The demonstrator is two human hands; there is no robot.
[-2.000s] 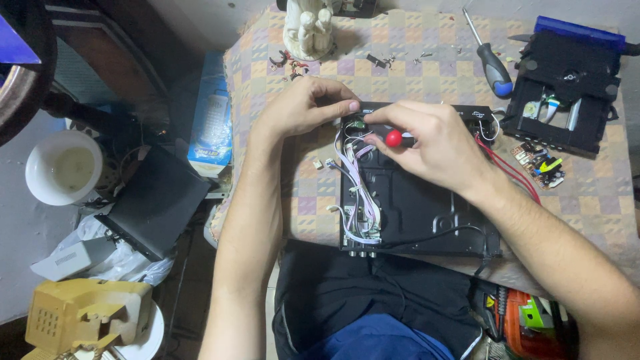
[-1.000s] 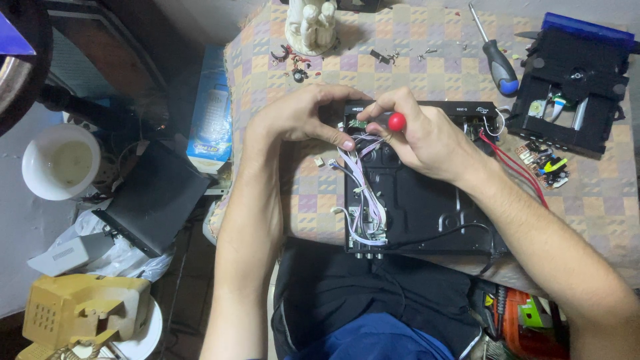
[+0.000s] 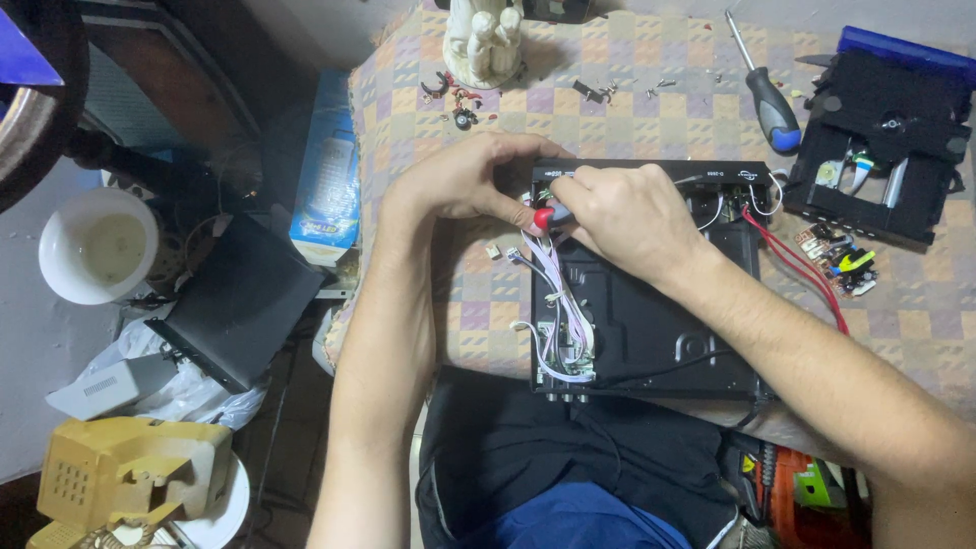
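An opened black metal disc player chassis [image 3: 648, 313] lies at the table's near edge, its front panel [image 3: 656, 171] on the far side. My right hand [image 3: 629, 217] holds a screwdriver with a red-ended grey handle [image 3: 550, 218] at the front left corner; its shaft and tip are hidden. My left hand [image 3: 480, 183] steadies the same corner, fingers behind the panel, thumb beside the handle's red end. White and lilac ribbon cables [image 3: 563, 293] run along the chassis's left side to a green circuit board [image 3: 549, 351]. Red wires [image 3: 801, 267] leave on the right.
A grey and blue screwdriver [image 3: 770, 110] lies beside a black disc drive mechanism [image 3: 877, 145] at the right. Near it sits a small circuit board [image 3: 839, 263]. Loose screws [image 3: 656, 88] and a cream figurine [image 3: 484, 46] are beyond the chassis. A blue box [image 3: 326, 168] stands left.
The screwdriver handle has tilted, its red end swinging from near the right palm toward the left thumb. My right hand has turned over it, back upward. The left hand stays at the corner.
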